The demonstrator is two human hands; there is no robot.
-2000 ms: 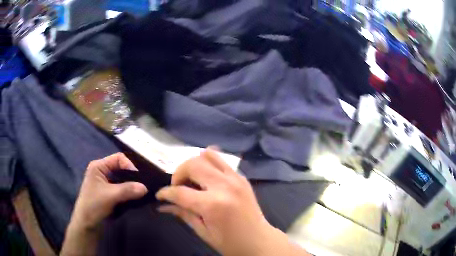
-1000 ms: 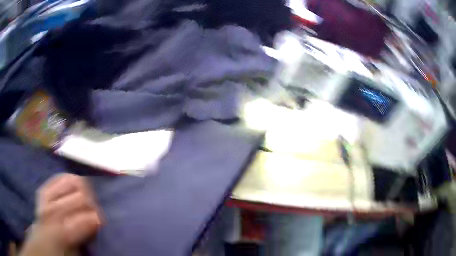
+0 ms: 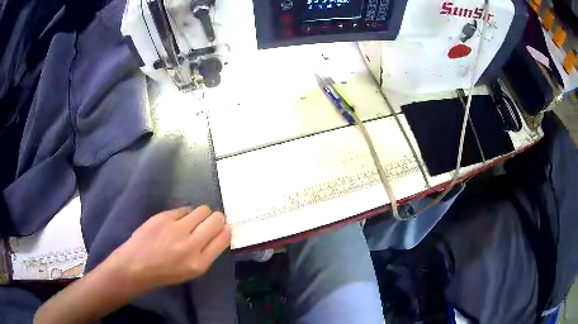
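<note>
A dark grey cloth piece (image 3: 127, 190) lies over the left part of the machine table, its straight right edge running from the needle area (image 3: 193, 82) down past the table's front. My left hand (image 3: 180, 243) comes in from the lower left and lies on the cloth, its curled fingers gripping the right edge near the table's front; the fingertips are hidden. My right hand is out of the picture. The white sewing machine head (image 3: 418, 69) stands at the top, its lamp lighting the cloth's upper edge.
A lit control panel (image 3: 329, 19) is on the machine. A blue-green slim tool (image 3: 338, 102) and a beige cord (image 3: 377, 158) lie right of the needle. A black pad (image 3: 450, 136) is at the table's right. More dark cloth (image 3: 494, 240) hangs lower right.
The view has swung right to the machine. Two seconds ago both hands pinched the cloth left of it; now the right hand is out of view and the cloth's edge lies along the needle.
</note>
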